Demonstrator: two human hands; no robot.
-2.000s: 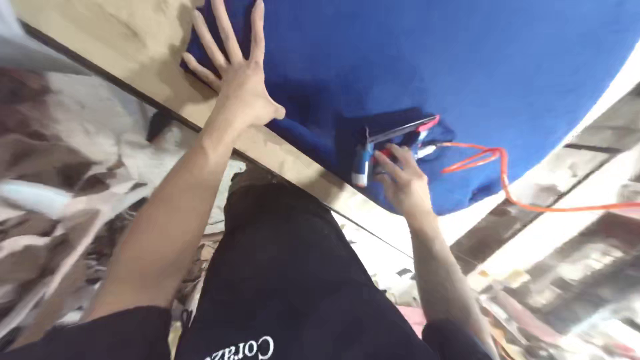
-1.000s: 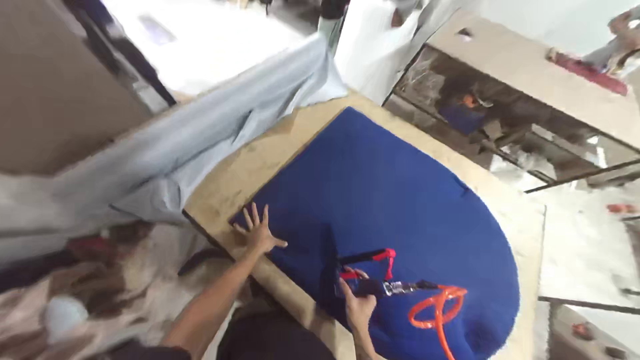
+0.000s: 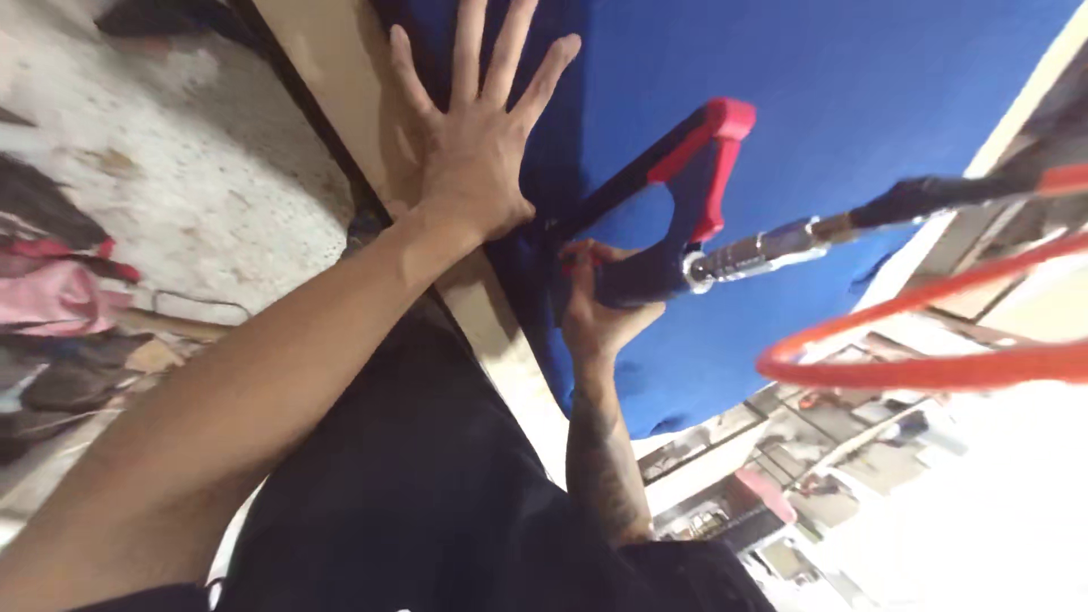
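My left hand (image 3: 476,161) lies with its fingers spread across the edge of the blue fabric (image 3: 816,76) and the bare wooden board (image 3: 340,68) under it. Nothing is held in it. My right hand (image 3: 599,310) grips the handle of a red and black pneumatic staple gun (image 3: 654,272), close to the fabric's near edge. A metal air coupling (image 3: 756,255) joins the tool to an orange air hose (image 3: 935,370), which loops off to the right. The tool's nose is hidden or blurred near the fabric.
Pink cloth (image 3: 59,293) and dark scraps lie at the left beside the pale, stained floor (image 3: 221,153). Shelving (image 3: 816,442) with assorted items stands at the lower right, beyond the board's edge.
The staple gun, in my right hand, has moved closer to my left hand along the fabric's near edge. The view has swung down and closer since one second ago.
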